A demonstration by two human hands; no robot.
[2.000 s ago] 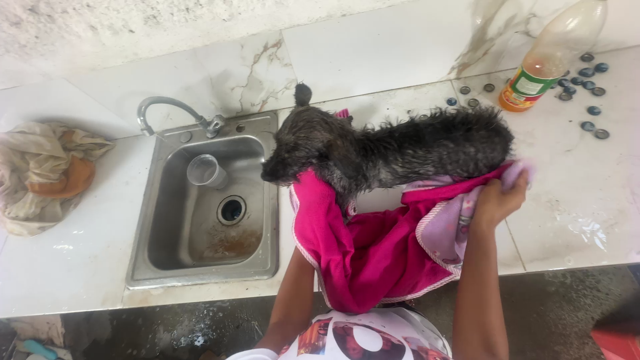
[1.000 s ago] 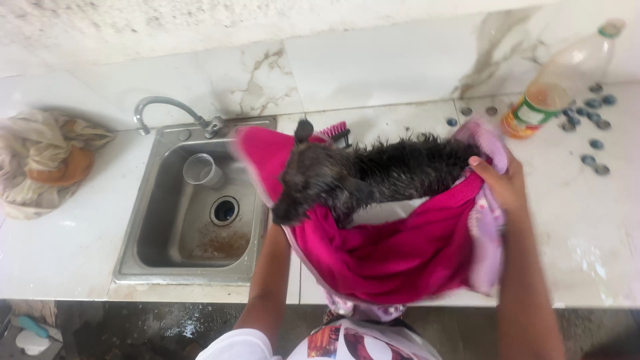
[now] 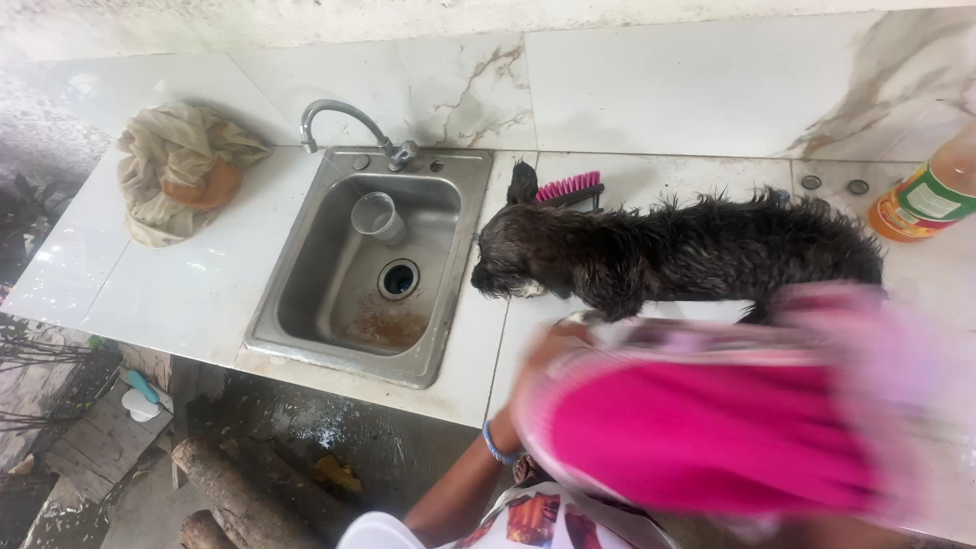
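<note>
A wet black dog (image 3: 709,248) stands on the white tiled counter, its head toward the sink. A bright pink cloth (image 3: 709,435) with a pale lilac side, blurred by motion, is in front of the dog on my side. My left hand (image 3: 545,366) is at the cloth's left edge, close to the dog's front paw; the cloth partly covers its fingers. My right hand is hidden behind the cloth, and only a bit of that forearm shows at the bottom. Behind the dog's neck lies a brush with pink bristles (image 3: 570,187).
A steel sink (image 3: 450,305) with a curved faucet (image 3: 343,107) holds a clear plastic cup (image 3: 377,217). A crumpled beige cloth (image 3: 164,145) lies left of it. At the right are a bottle of orange liquid (image 3: 934,191) and bottle caps (image 3: 858,187). Logs (image 3: 236,488) lie below the counter.
The pink cloth has come away from around the dog's head and chest toward my body. My right hand, seen before at the cloth's right end, is now hidden. The view has shifted.
</note>
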